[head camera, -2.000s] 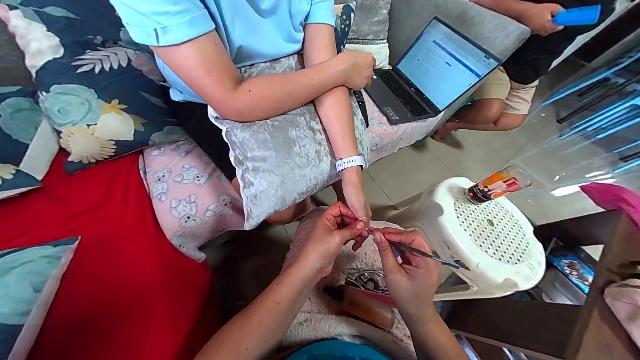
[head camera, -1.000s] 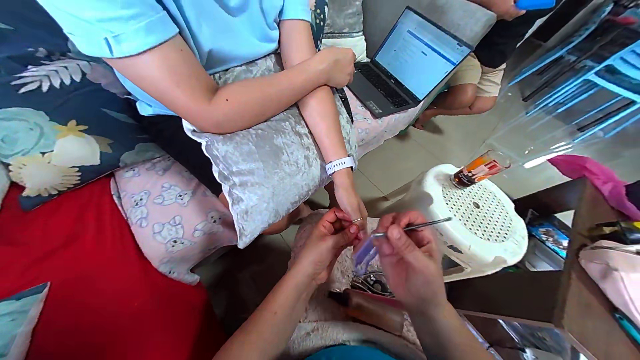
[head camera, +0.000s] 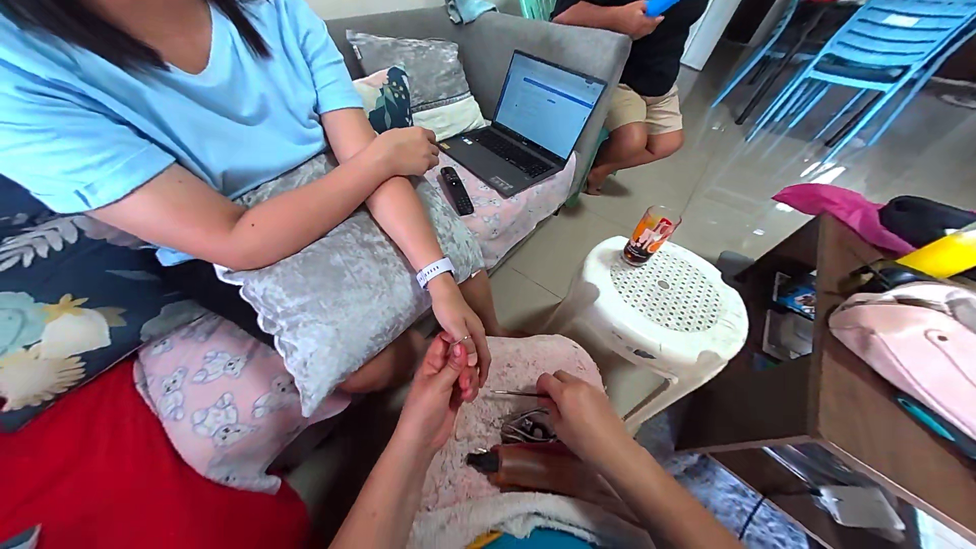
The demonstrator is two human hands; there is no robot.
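My left hand [head camera: 446, 377] holds the fingers of another person's hand [head camera: 457, 316], which wears a ring and has a white watch [head camera: 435, 271] at the wrist. That arm rests over a grey velvet cushion [head camera: 343, 297]. My right hand [head camera: 568, 400] grips a thin metal tool [head camera: 518, 393], its tip pointing left, apart from the held fingers. Below my hands, a pink fluffy towel [head camera: 457, 476] carries a brown bottle [head camera: 545, 467] with a black top, lying on its side, and several metal implements [head camera: 528, 427] beside it.
A white plastic stool [head camera: 732, 324] at the right bears a patterned glass [head camera: 650, 236] of dark drink. A laptop [head camera: 526, 145] and a remote control [head camera: 456, 191] lie on the sofa. A wooden shelf unit [head camera: 862, 396] with a pink bag [head camera: 915, 335] stands at far right; another person sits behind.
My right hand has drawn away to the right from the held fingers with the metal tool. My left hand stays at the other person's fingers. The view has shifted.
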